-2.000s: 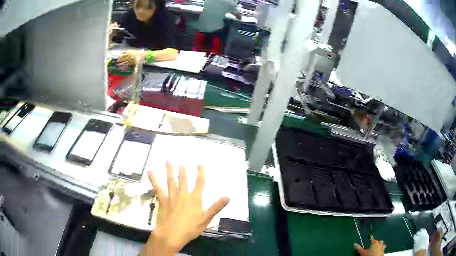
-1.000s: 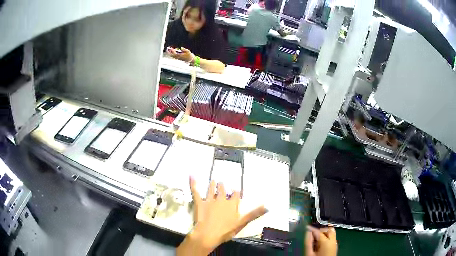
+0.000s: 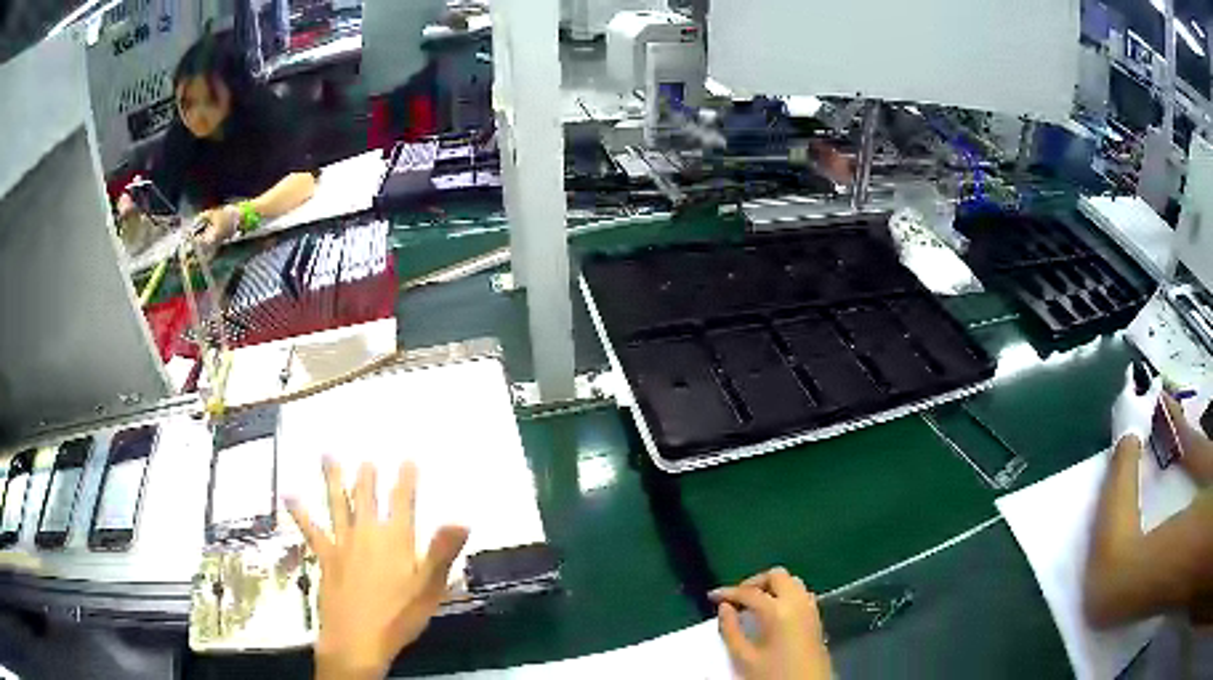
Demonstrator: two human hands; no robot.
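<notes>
My left hand (image 3: 366,565) lies with fingers spread on the white work plate (image 3: 426,412), just right of a phone front frame (image 3: 245,472), and holds nothing. That frame is a thin black outline with a white centre and lies flat near the plate's left side. More phone frames (image 3: 123,488) lie spaced on the conveyor belt (image 3: 166,558) at the far left. A small dark block (image 3: 512,567) is at the plate's near-right corner. My right hand (image 3: 776,624) is over the near edge of the green bench, fingers curled, with thumb and forefinger close; whether it holds anything is unclear.
A large black parts tray (image 3: 798,345) lies right of the grey post (image 3: 539,213). A thin clear rectangle (image 3: 975,448) lies below it. Racked panels (image 3: 313,272) stand behind the plate. Another slotted tray (image 3: 1058,276) is far right. A person sits opposite; another person's hands work at right.
The view has swung right, showing the whole tray and a neighbour's arms. A phone frame that was at my left fingertips now lies left of that hand. My right hand shows more fully.
</notes>
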